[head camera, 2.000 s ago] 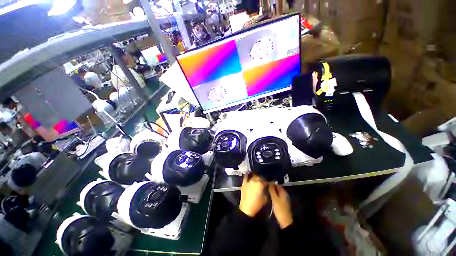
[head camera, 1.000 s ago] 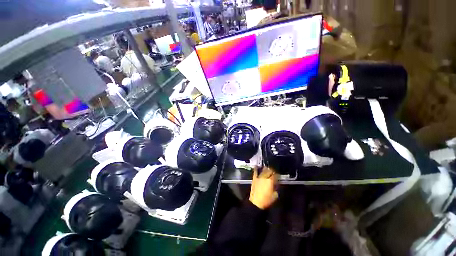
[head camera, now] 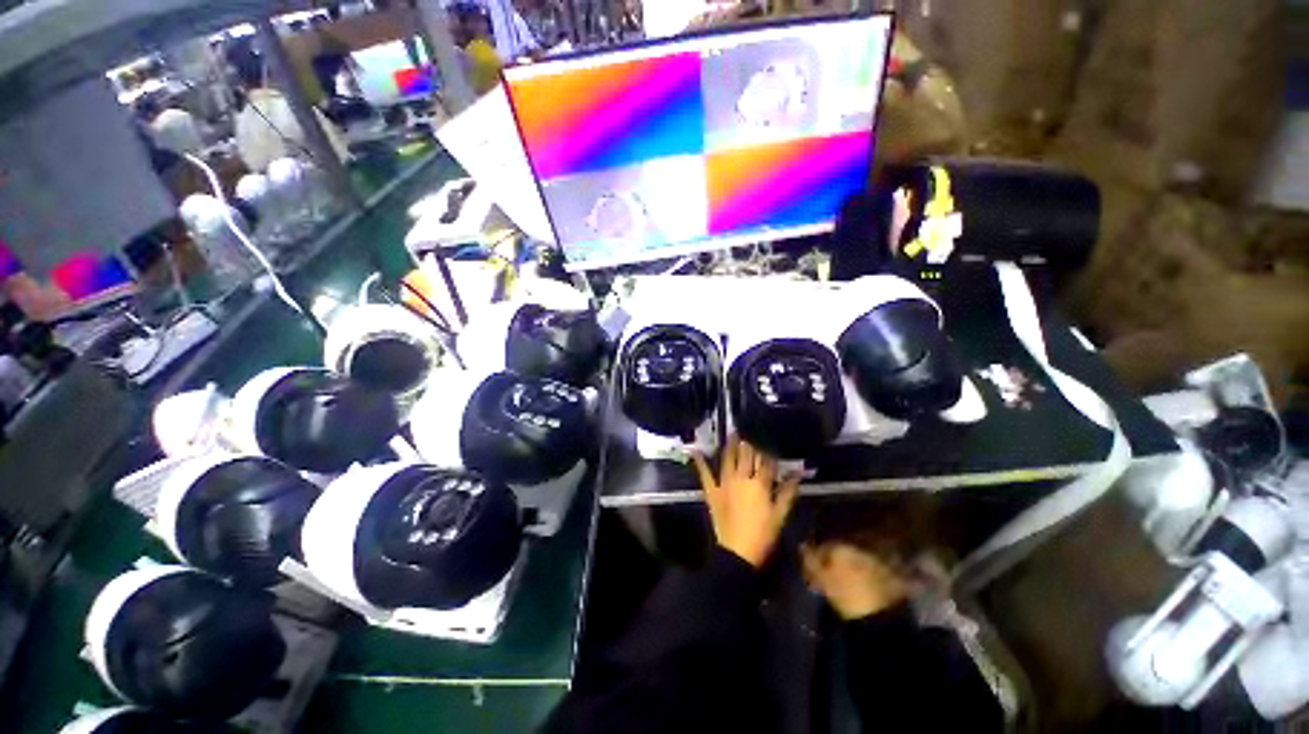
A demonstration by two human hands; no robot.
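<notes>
A PTZ dome camera with a white hood and glossy black ball stands near the front edge of the black bench. My left hand is at its lower front, fingers spread, fingertips at its base. I see nothing held in it. My right hand is lower and to the right, below the bench edge, dim and blurred; whether it holds something cannot be told. A second dome camera stands left of the first and a third to the right, its ball turned aside.
More dome cameras stand in rows on the green conveyor at left. A monitor with four panes stands behind. A black box, a white strip and small pale bits are at right. White units lie at far right.
Two seconds ago both hands met at the camera's front edge; one second ago only my left hand clearly showed. Now its fingers are spread and my right hand shows lower right. The view has shifted.
</notes>
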